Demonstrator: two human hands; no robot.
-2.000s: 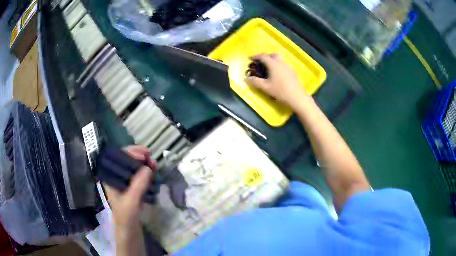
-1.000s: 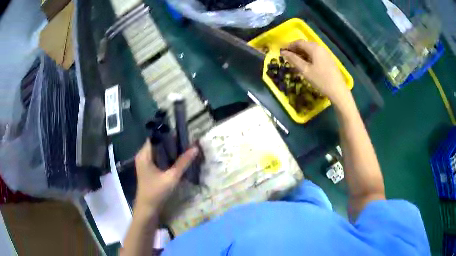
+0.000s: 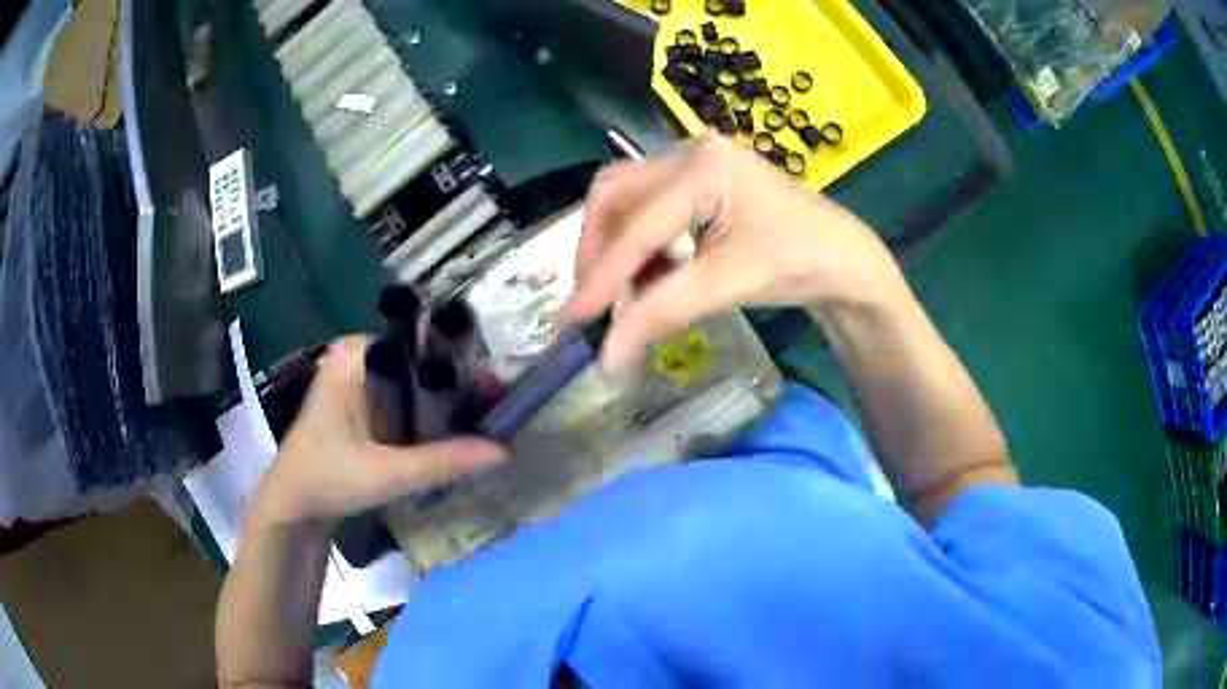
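My left hand (image 3: 357,451) holds several dark tubes (image 3: 437,364), most upright with open ends up. One tube (image 3: 538,388) leans to the right between the thumb and my right hand. My right hand (image 3: 713,242) has its fingertips at that tube's upper end, above the worn off-white cover (image 3: 633,431). Whether a ring is between the fingertips is hidden by blur and the fingers. Small black rings (image 3: 733,84) lie loose in the yellow tray (image 3: 875,88) behind my right hand.
The slat conveyor (image 3: 363,115) runs away at upper left, beside a long dark guard (image 3: 175,215). A white keypad (image 3: 233,222), bagged tubes (image 3: 88,296) and cardboard (image 3: 121,592) are left. Blue crates (image 3: 1184,337) stand far right.
My right hand has left the yellow tray and come to the end of a tube at my left hand. That tube now leans right. The view has shifted.
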